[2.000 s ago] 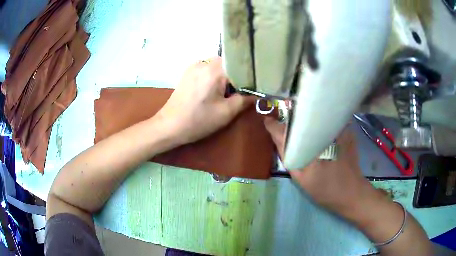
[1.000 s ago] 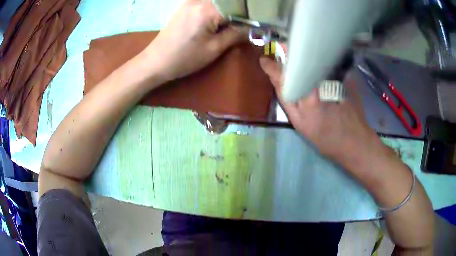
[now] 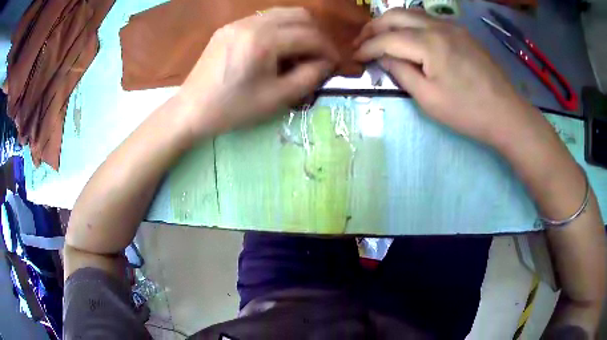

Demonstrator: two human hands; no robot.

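A flat rust-brown panel [image 3: 163, 50] lies on the table at the top, partly under my left hand. My left hand [image 3: 263, 70] rests over its front part, fingers curled towards its right end, the thumb near the edge. My right hand [image 3: 426, 70] is at the panel's right end, with fingertips and thumb pinching its front corner. The fingertips of both hands are close together. The needle area is cut off by the top edge, with only a bit of yellow and metal showing.
A fanned pile of brown pieces [image 3: 53, 73] lies at the left. Red-handled snips [image 3: 542, 70] lie right of my right hand, and a black flat object [image 3: 596, 126] at the right edge. Pale loose threads [image 3: 308, 143] hang near the table's front part.
The view has tilted down, so the machine head has left the picture. My left hand has moved along the panel to its front edge, and my right fingers have closed on its right end.
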